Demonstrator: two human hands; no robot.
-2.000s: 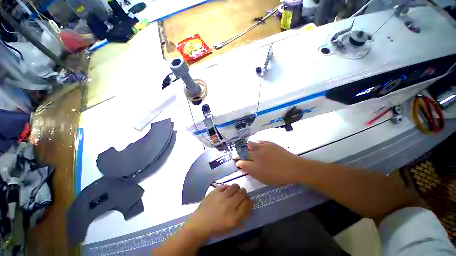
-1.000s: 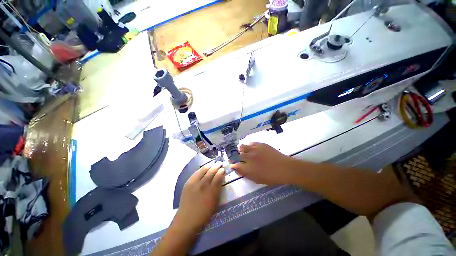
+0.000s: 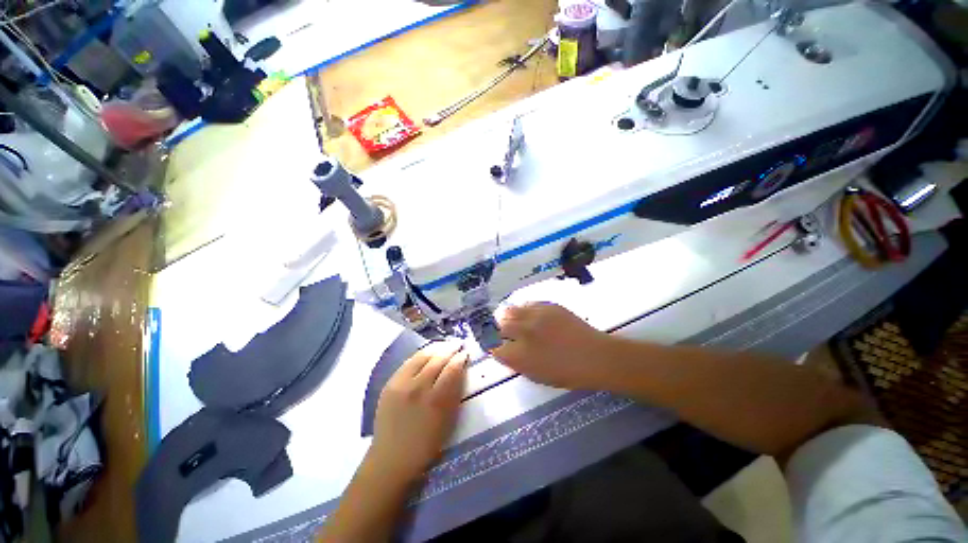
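A dark grey curved panel [image 3: 384,373] lies on the machine bed, its right part hidden under my left hand [image 3: 422,395]. My left hand lies flat on it, fingertips close to the presser foot [image 3: 454,327]. My right hand [image 3: 543,345] is just right of the needle area, fingers bent at a small dark piece [image 3: 485,330] and pinching it. The white sewing machine [image 3: 637,159] stands over the work. The needle tip is too small to make out.
A stack of plain dark arc panels [image 3: 274,355] lies left of the needle. Below it lies a panel pile with a small dark rectangle [image 3: 197,460]. Red-handled snips [image 3: 768,242] and red and yellow rings [image 3: 873,228] are at the right. A red packet [image 3: 383,126] lies behind the machine.
My left hand has moved from the table's front edge up onto the curved panel beside the presser foot. My right hand stays near the needle. The whole view has shifted slightly.
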